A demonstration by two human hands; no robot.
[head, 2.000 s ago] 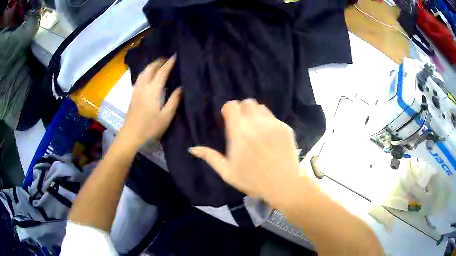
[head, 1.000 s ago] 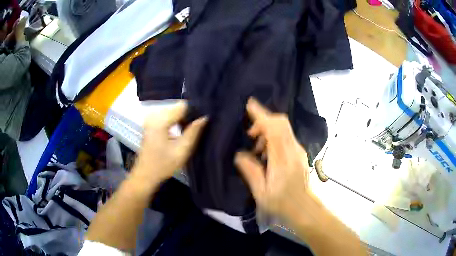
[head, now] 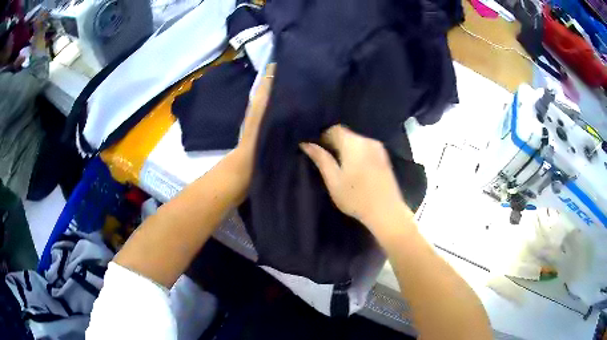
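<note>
A black garment (head: 313, 219) lies across the white table and hangs over its front edge, where a pale panel (head: 303, 287) with a black band shows. My left hand (head: 258, 109) is at the garment's left edge, partly covered by cloth. Its fingers are mostly hidden, so its grip cannot be told. My right hand (head: 356, 166) is on the middle of the garment, thumb and curled fingers pinching the dark cloth. A black sleeve-like part (head: 213, 109) lies flat at the left.
The white sewing machine (head: 532, 146) with a blue stripe stands at the right, pale scraps (head: 532, 249) beside it. A white panel with dark edging (head: 153, 80) lies upper left. Striped cloth (head: 73, 285) is heaped lower left. A person's sleeve (head: 23, 126) shows at the far left.
My left hand has moved up and partly under the garment's left edge. My right hand has closed on the cloth. A pale, dark-banded part now shows at the upper left of the garment.
</note>
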